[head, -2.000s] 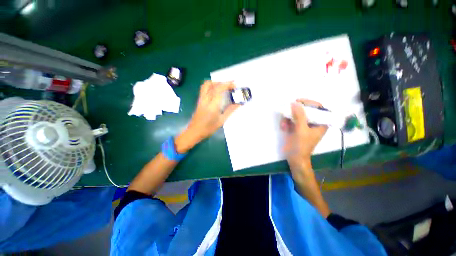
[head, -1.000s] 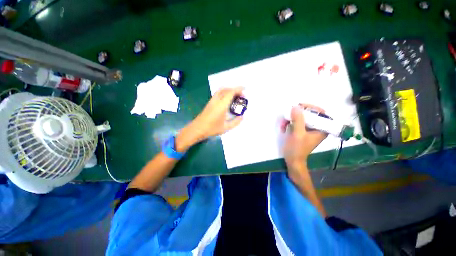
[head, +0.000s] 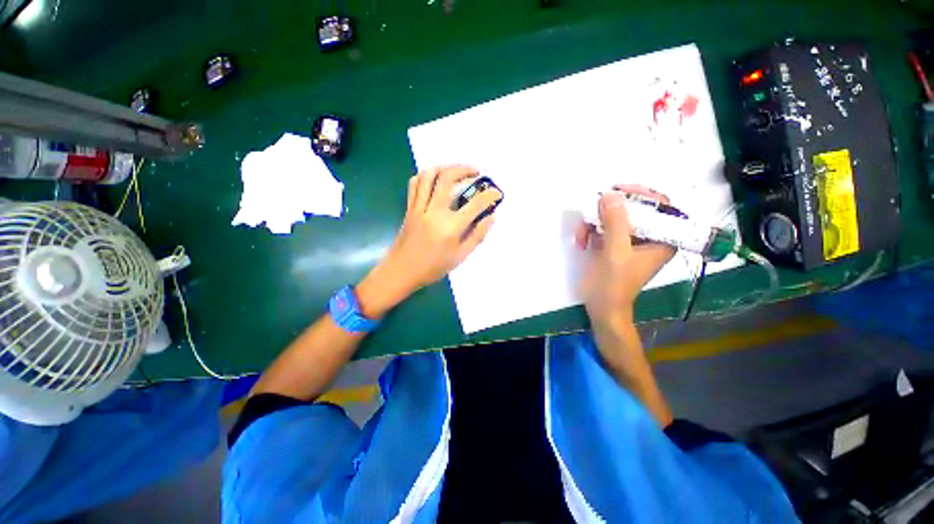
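Observation:
My left hand (head: 438,230) holds a small black electronic unit (head: 478,194) between its fingers, over the left part of a white paper sheet (head: 553,154). My right hand (head: 622,256) holds a white dispensing syringe (head: 661,223) like a pen over the right part of the sheet. The syringe's green adapter head (head: 720,245) points right, with a clear hose and a thin black cord at it. The syringe's tip end points left, apart from the unit. The needle is too small to make out.
A black dispenser controller (head: 804,133) stands right of the sheet. Ragged white paper (head: 292,184) lies left, touching or close to another black unit (head: 329,135). Several units lie farther back. A fan (head: 72,297), metal post (head: 92,118) and bottle (head: 82,164) are at left.
The unit in my left hand has turned and shows less of its pale face. My right hand keeps the syringe in about the same place. The camera view has shifted.

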